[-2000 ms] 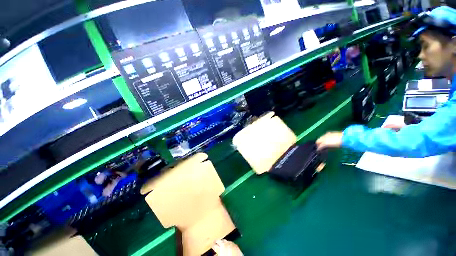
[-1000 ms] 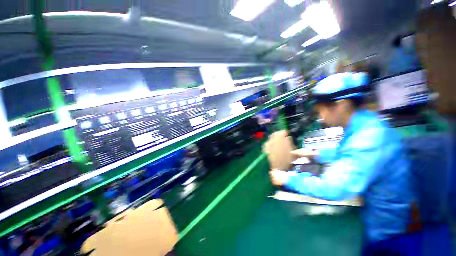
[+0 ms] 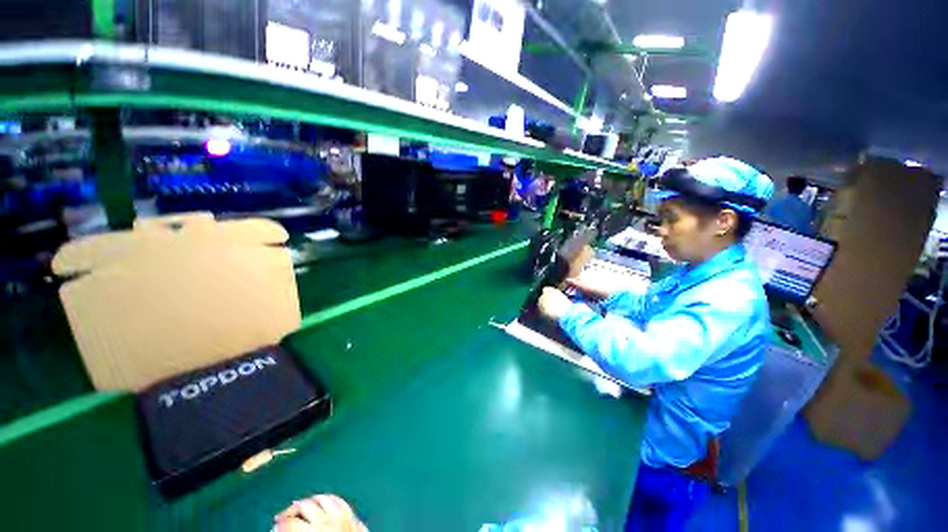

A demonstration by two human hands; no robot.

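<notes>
A retail box stands open on the bench at the left, its tan inner lid [image 3: 187,301] upright at the back. A black case [image 3: 234,405] with white TOPDON lettering lies in front of the lid and fills the box. A small tan tab [image 3: 260,459] sticks out at the front edge. A hand, apparently my left hand [image 3: 320,515], shows at the bottom edge, in front of the box and apart from it. It is cut off, so its grip is hidden. A pale blue blurred patch at the bottom centre may be my sleeve; my right hand is not visible.
A worker in blue [image 3: 691,322] stands at the right of the green bench [image 3: 447,384], hands on a dark box with a raised lid [image 3: 577,257]. A white sheet [image 3: 567,351] lies before them. A green-framed shelf [image 3: 343,109] runs above. A monitor [image 3: 792,260] and tall cardboard [image 3: 878,270] stand behind.
The view has swung down and right. The TOPDON case in the left box now shows. The worker has turned to a raised-lid box. My hand is away from the box it touched earlier.
</notes>
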